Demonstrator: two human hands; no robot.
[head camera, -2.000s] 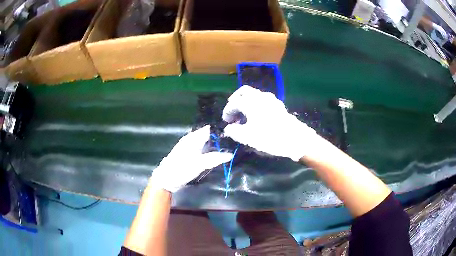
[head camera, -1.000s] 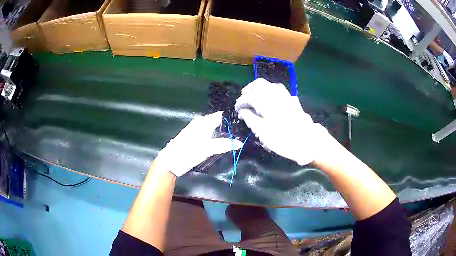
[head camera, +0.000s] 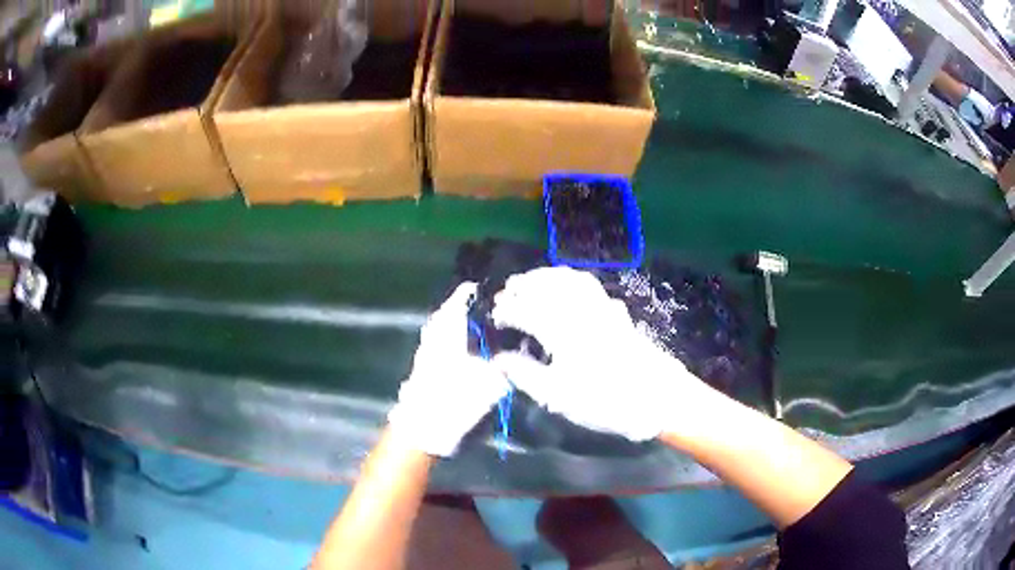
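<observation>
My left hand (head camera: 447, 384), in a white glove, holds a black plastic housing, mostly hidden by my fingers. Blue wires (head camera: 504, 423) trail from it toward the bench's front edge. My right hand (head camera: 590, 351), also gloved, is close against my left, its fingertips curled at a small dark part (head camera: 519, 342); its exact grip is blurred. Loose black parts (head camera: 712, 323) lie behind and to the right of my hands, with small silvery parts (head camera: 657, 306) among them.
A blue tray (head camera: 593, 223) of black parts stands behind my hands. Open cardboard cartons (head camera: 534, 145) line the back left. A hammer (head camera: 770, 265) lies right on the green bench (head camera: 245, 267). A dark machine (head camera: 39, 262) is far left. Another person's gloved hand (head camera: 976, 108) shows at upper right.
My right hand has moved toward the bench's front and uncovered the blue tray and silvery parts. My hands are closer together. The camera view has shifted.
</observation>
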